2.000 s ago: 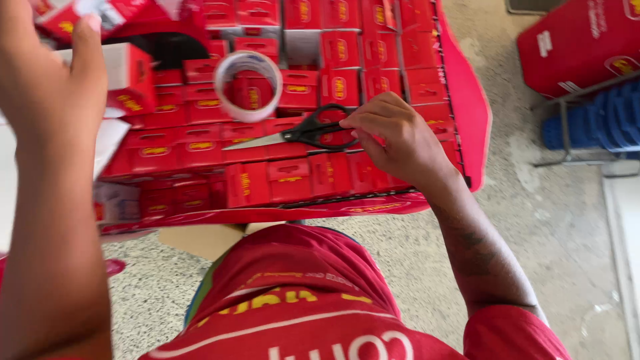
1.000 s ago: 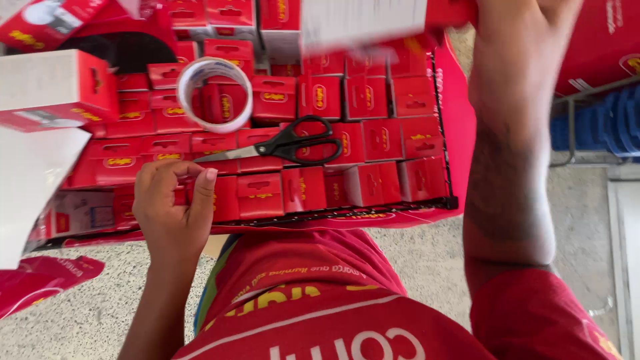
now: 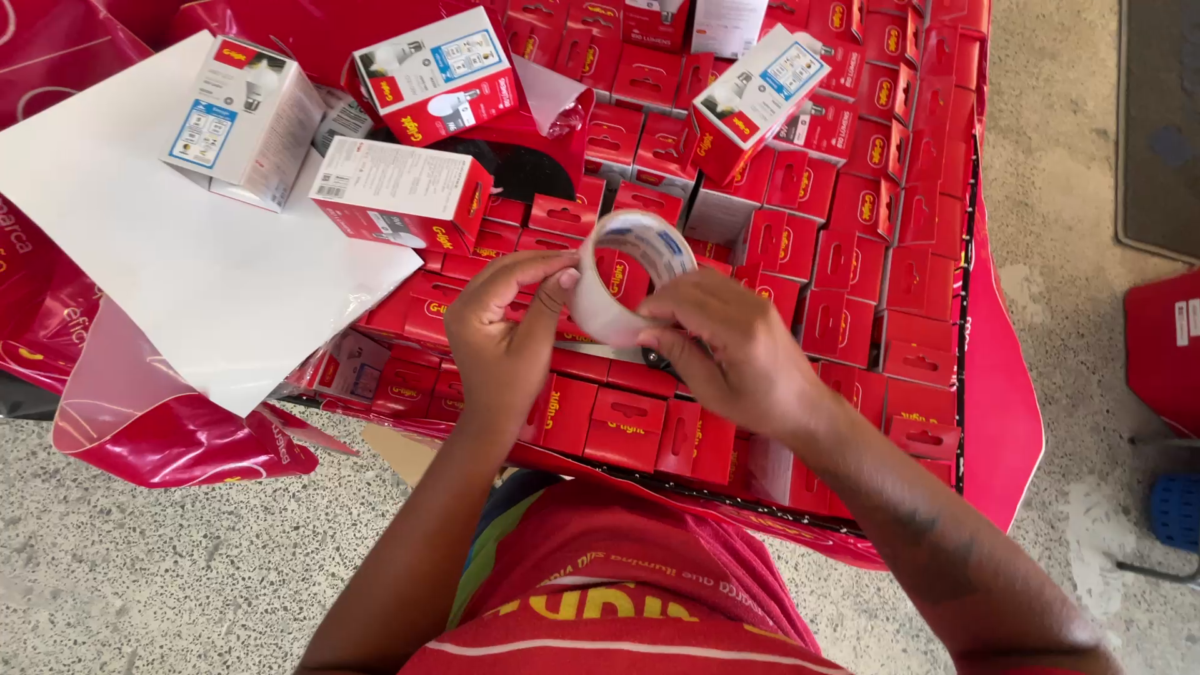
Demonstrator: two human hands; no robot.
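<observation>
Both hands are at a roll of clear adhesive tape (image 3: pixel 605 305), raised over rows of red light-bulb boxes (image 3: pixel 626 427). My right hand (image 3: pixel 736 352) grips the roll's lower right rim between thumb and fingers. At its left side, the thumb and forefinger of my left hand (image 3: pixel 511 323) pinch at the tape's edge; whether a tape end is between them cannot be told. Below the roll lie the scissors (image 3: pixel 656 358), mostly hidden by my right hand, with part of the blade showing.
A white sheet (image 3: pixel 187 272) lies at the left, with a bulb box (image 3: pixel 246 122) standing on it. More loose bulb boxes (image 3: pixel 398 192) lie beside it, and another (image 3: pixel 757 101) rests on the rows. A dark-edged display rim (image 3: pixel 966 309) borders the boxes at right.
The tape roll, earlier lying on the boxes, is now lifted and in my right hand. My left hand has come to the roll's left side. A loose box now rests on the rows at the upper right.
</observation>
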